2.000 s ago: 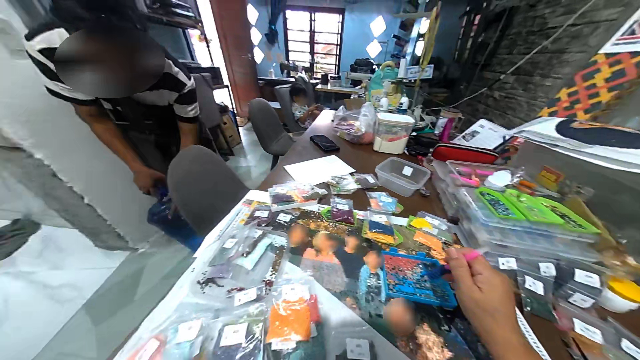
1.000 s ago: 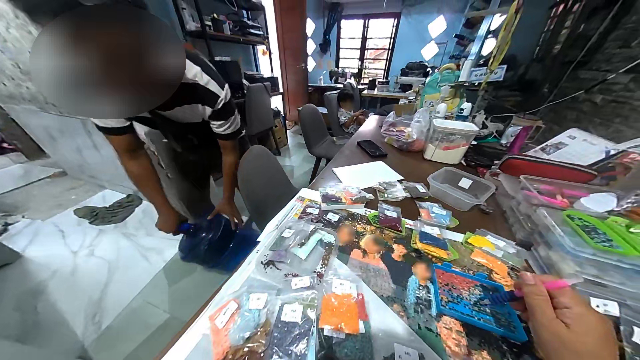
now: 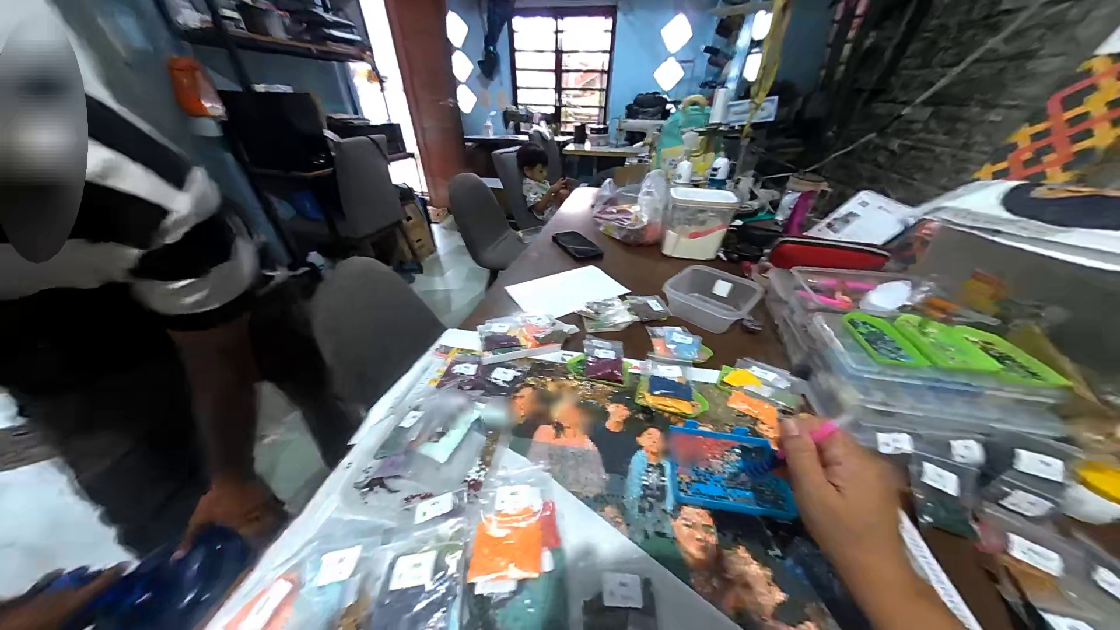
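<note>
My right hand (image 3: 853,499) pinches a slim pink tool (image 3: 822,430) over the right side of a blue plastic tray (image 3: 722,468). A dark blue end of the tool reaches down into the tray, where small red and dark beads lie. Beneath the tray is a diamond-painting canvas (image 3: 560,446) with a picture of several people, partly covered by a white sheet. Small labelled bags of beads lie around it, among them an orange one (image 3: 507,544) and a purple one (image 3: 604,360). Some bags near the far edge sit on green trays. My left hand is out of view.
Stacked clear plastic cases (image 3: 945,394) with green trays (image 3: 949,343) stand at the right. Farther back are a clear tub (image 3: 713,297), a phone (image 3: 577,245) and a lidded container (image 3: 697,223). A person in a striped shirt (image 3: 131,219) bends over a blue container (image 3: 175,582) at the left.
The view has swung about. The person at the left appears closer to the table than two seconds ago. My right hand stays by the blue tray with the pink tool.
</note>
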